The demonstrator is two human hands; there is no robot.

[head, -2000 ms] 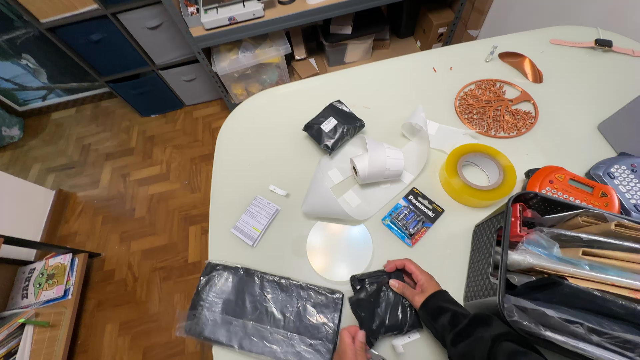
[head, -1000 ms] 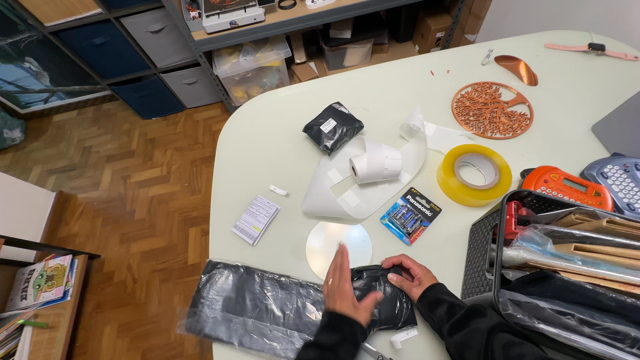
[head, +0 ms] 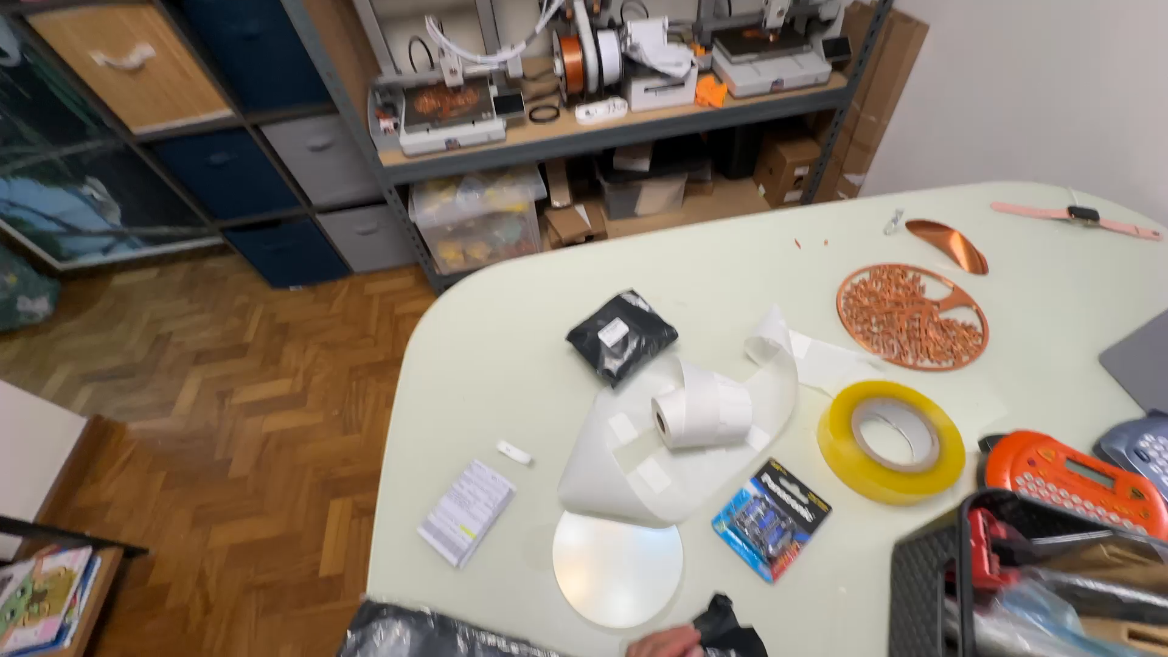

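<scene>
Part of a hand, apparently my left hand (head: 664, 642), shows at the bottom edge against a bunched black plastic bag (head: 725, 630); its grip cannot be made out. My right hand is not in view. A larger black plastic mailing bag (head: 420, 634) lies to the left, cut off by the frame. Just above the hand is a round, pale, shiny disc (head: 618, 568). Beyond lie a roll of white labels (head: 703, 415) on its loose backing strip, a Panasonic battery pack (head: 772, 520), a folded printed paper (head: 467, 513) and a small wrapped black parcel (head: 622, 337).
Yellow-edged clear packing tape (head: 891, 442), a copper-coloured tree ornament (head: 912, 317) and an orange label maker (head: 1077, 479) are on the right. A black basket (head: 922, 584) of packaging stands at the lower right. Behind the table, a metal shelf (head: 602, 141) holds 3D printers.
The view has tilted up, showing more shelf. The hands, both seen over the black bags earlier, are now mostly out of frame. The smaller bag's edge now stands up, bunched.
</scene>
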